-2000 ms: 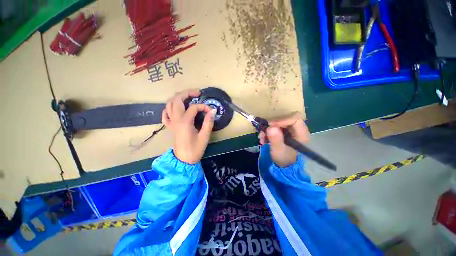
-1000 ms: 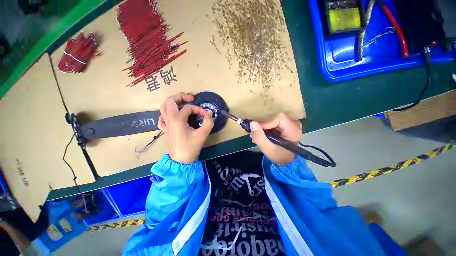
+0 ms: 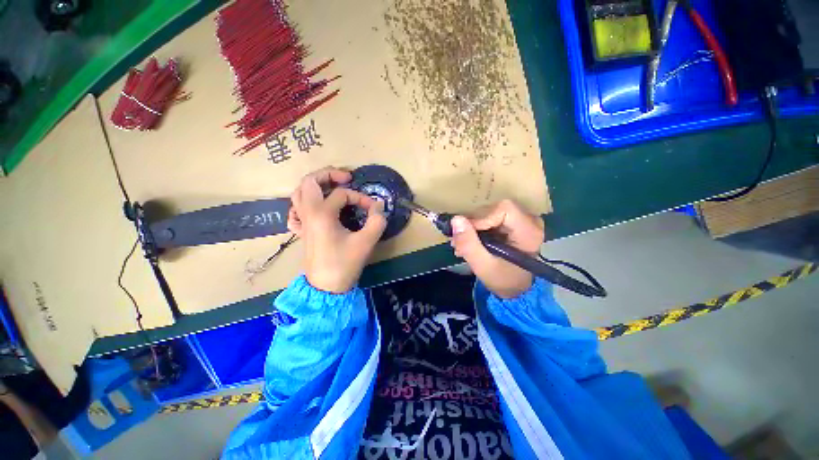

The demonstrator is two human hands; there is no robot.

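Observation:
A black headphone lies across the cardboard, its band (image 3: 220, 223) to the left with pale lettering and its round ear cup (image 3: 398, 184) face up. My left hand (image 3: 330, 229) is at the cup, thumb and index finger pinched at its pale centre, the other fingers on its left edge. Whether they pinch a wire is too small to tell. My right hand (image 3: 499, 247) holds the soldering iron (image 3: 521, 260) like a pen, its tip at the cup's right part. Thin lead wires (image 3: 272, 255) lie below the band.
Loose red wires (image 3: 265, 67), a bundled red bunch (image 3: 146, 93) and scattered fine bits (image 3: 462, 76) lie on the cardboard (image 3: 359, 81). A blue tray (image 3: 611, 126) at the upper right holds a yellow sponge (image 3: 621, 38) and red-handled pliers (image 3: 718, 67). A black cord (image 3: 768, 157) hangs there.
Since two seconds ago, the iron has shifted left and its tip reaches further over the cup. My right hand has moved slightly left. The view has shifted a little. My left hand stays at the cup.

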